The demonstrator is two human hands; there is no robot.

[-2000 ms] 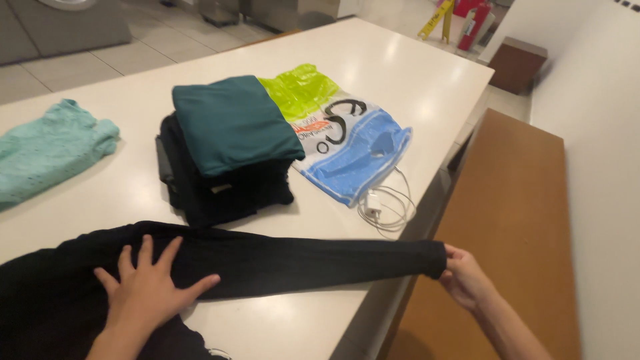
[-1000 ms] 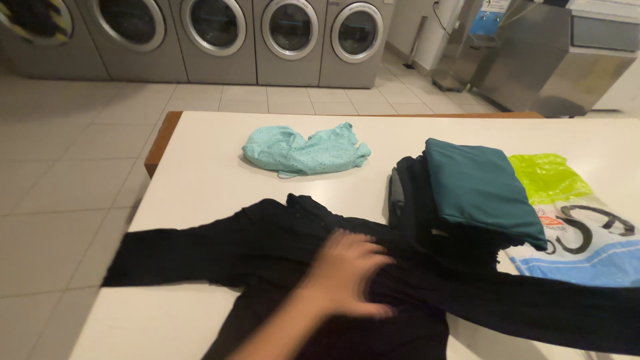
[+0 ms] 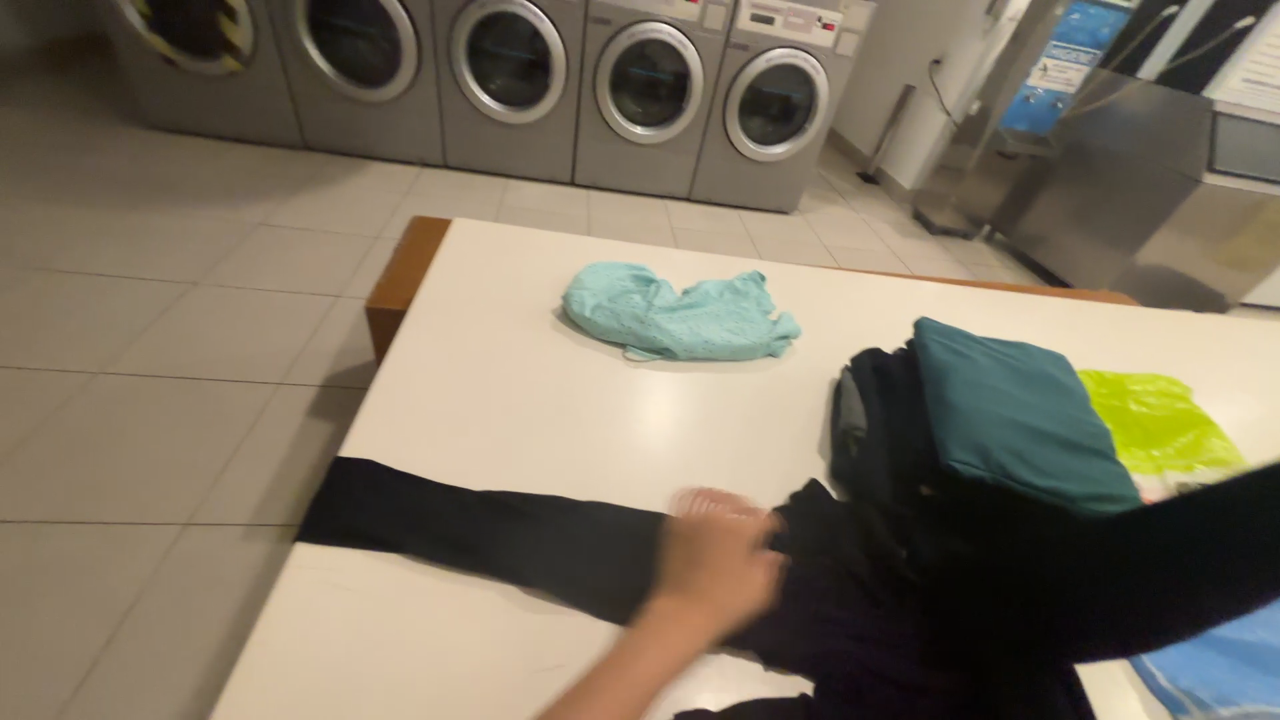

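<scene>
A black long-sleeved garment [image 3: 850, 600] lies across the white table [image 3: 480, 400], one sleeve stretched to the table's left edge. My left hand [image 3: 720, 560], blurred by motion, is at the shoulder end of that sleeve; whether its fingers grip the cloth cannot be told. The other sleeve [image 3: 1180, 560] rises toward the right edge of the view, where my right hand is out of sight. Just behind the garment stands a stack of folded dark clothes [image 3: 880, 430] with a folded teal cloth [image 3: 1020, 410] on top.
A crumpled light turquoise cloth [image 3: 680, 315] lies toward the table's far side. Right of the stack is a plastic bag with a lime green part [image 3: 1160, 420] and a blue part [image 3: 1220, 665]. A brown bench [image 3: 405, 270] shows beyond the table edge, and front-loading machines [image 3: 650, 85] line the back.
The view has swung left since two seconds ago. My right hand, seen then holding a cuff, is out of view. The right-hand sleeve, flat on the table one second ago, is now raised.
</scene>
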